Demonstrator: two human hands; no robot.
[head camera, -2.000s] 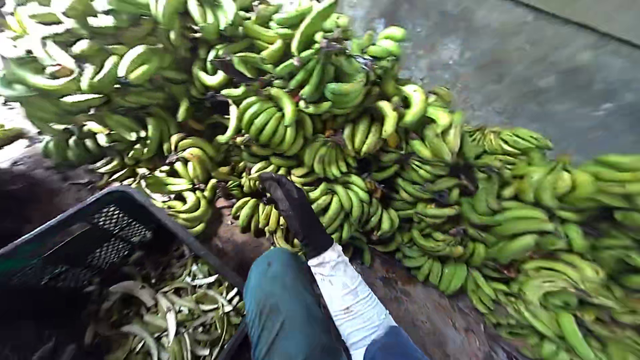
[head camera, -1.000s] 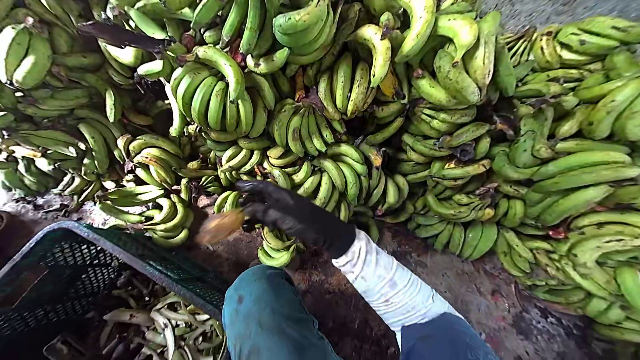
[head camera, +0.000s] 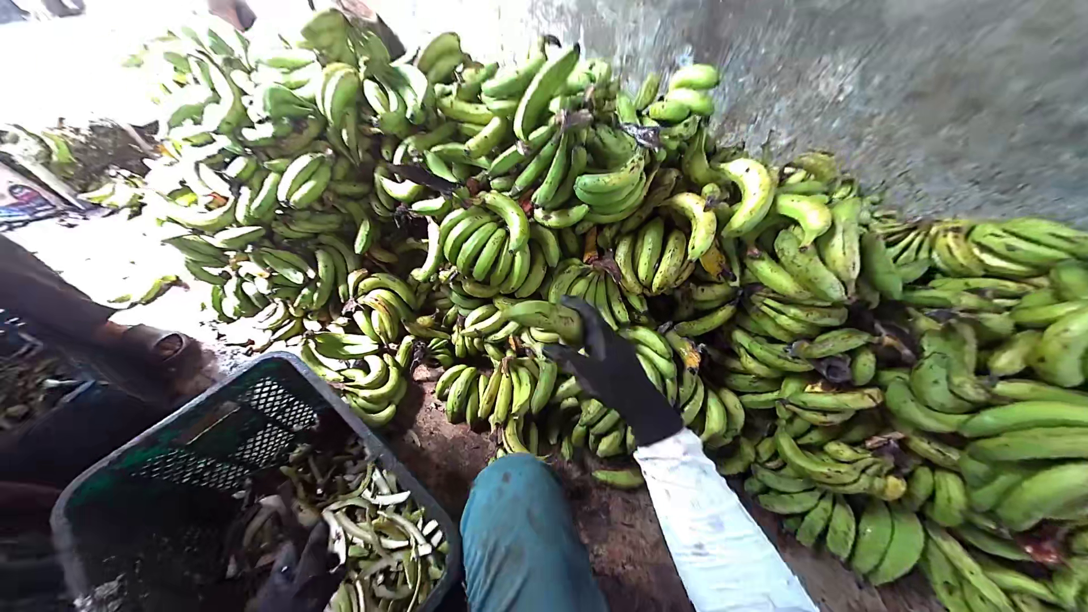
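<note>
My right hand (head camera: 608, 365), in a black glove with a white sleeve, reaches into a large heap of green plantains or bananas (head camera: 489, 242). Its thumb and fingers lie on either side of the end of one green fruit (head camera: 544, 317), above small bunches near the floor. What looks like my left hand (head camera: 297, 565), dark-gloved and in shadow, is low in the dark green plastic crate (head camera: 280, 374), over or among pale and green peel strips (head camera: 391, 527). Its fingers are too dark and blurred to tell what they hold.
My knee (head camera: 523, 527) in teal trousers stands between the crate and my right arm. Another person's leg and sandalled foot (head camera: 161, 348) are at the left, beside the crate. The heap runs along a grey wall (head camera: 892, 93). A loose green fruit (head camera: 619, 478) lies on the stained floor.
A second ago my right hand was above the floor near a blurred yellowish-brown thing; now it is at a green fruit in the heap. The view has shifted and shows more of the crate.
</note>
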